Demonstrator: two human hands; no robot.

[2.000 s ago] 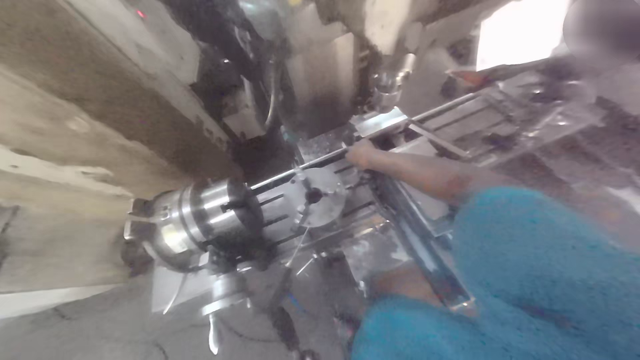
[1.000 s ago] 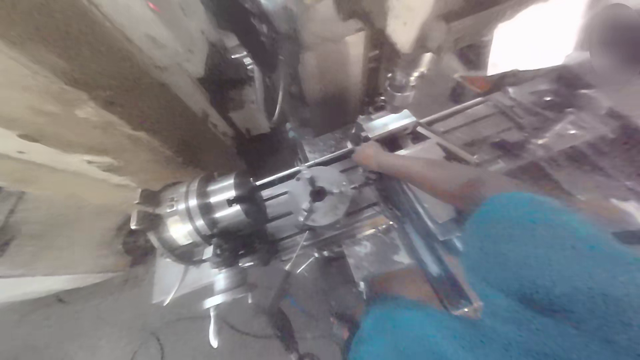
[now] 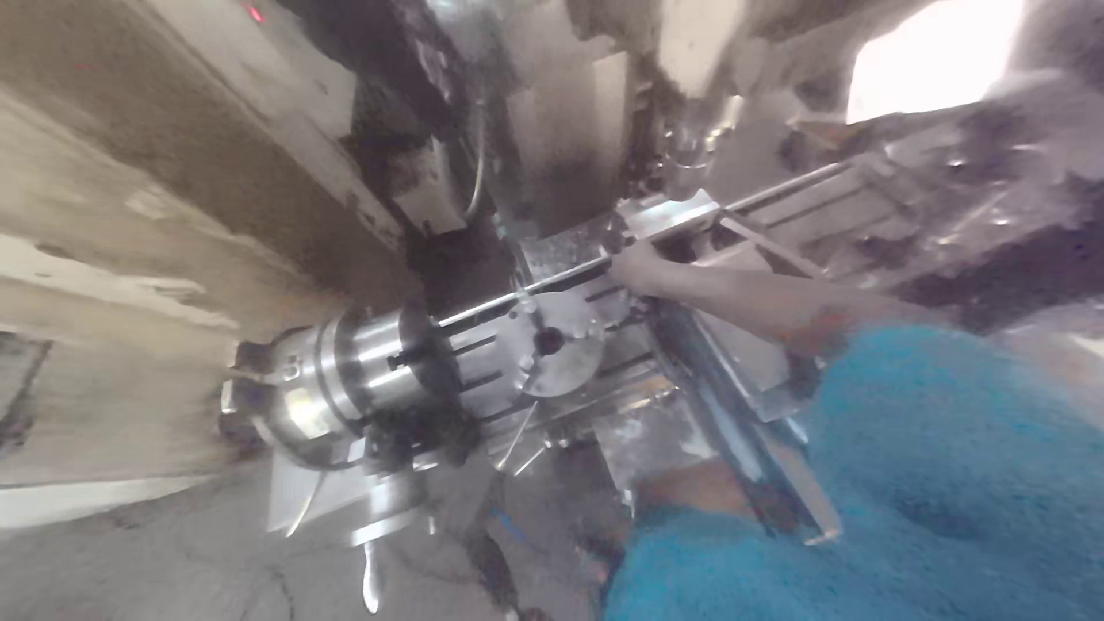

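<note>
A milling machine's slotted metal table [image 3: 483,362] runs diagonally through the view. My right hand [image 3: 638,267] rests at its far edge, by a small dark fitting; blur hides whether its fingers grip anything. Below, my left forearm [image 3: 703,485] passes under a long metal bar [image 3: 733,423], and the left hand is too dark and blurred to read. Between the bar and a large cylindrical metal indexing head [image 3: 354,371], a round metal disc [image 3: 561,358] with a central hole lies on the slots. A crank handle [image 3: 371,578] hangs from a wheel below the head.
The machine column [image 3: 569,129] rises behind the table. A worn pale wall or panel [image 3: 129,293] stands at the left, close to the indexing head. Bright metal blocks [image 3: 673,214] sit beyond my right hand. Grey floor [image 3: 207,561] with thin cables shows at the lower left.
</note>
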